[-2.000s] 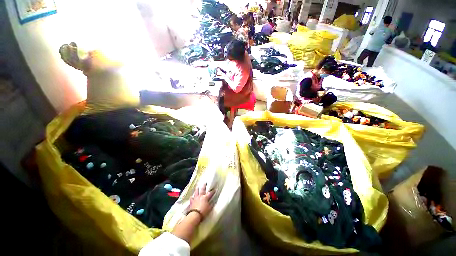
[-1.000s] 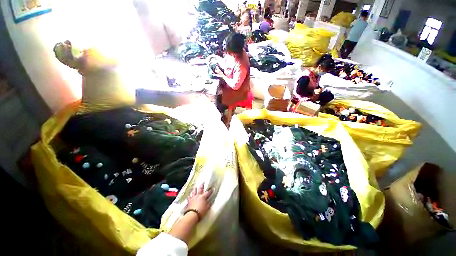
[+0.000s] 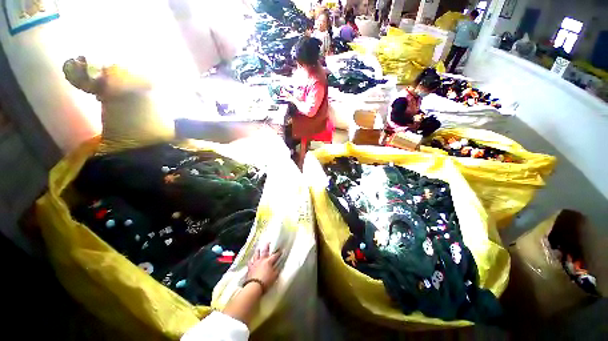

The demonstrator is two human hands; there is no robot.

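Note:
My left hand [image 3: 264, 268] enters from the bottom, with a white sleeve and a dark bracelet. It rests palm down, fingers apart, on the pale inner side of the left yellow sack [image 3: 77, 256]. This sack is full of dark green plush pieces [image 3: 220, 190] with small white, red and orange motifs and white lettering. A second yellow sack [image 3: 493, 256] beside it on the right holds similar green pieces [image 3: 407, 243], some hanging over its front rim. My right hand is not in view.
An open carton [image 3: 533, 266] with orange and black pieces stands at the right. Behind are another yellow sack [image 3: 517, 186], a standing person in red [image 3: 313, 100], a seated person [image 3: 408, 110], small cartons [image 3: 367, 128] and a tied sack [image 3: 130, 116] by the wall.
The view has shifted slightly, so the sacks appear a little further left. The standing person has moved their hands. My left hand stays resting on the sack.

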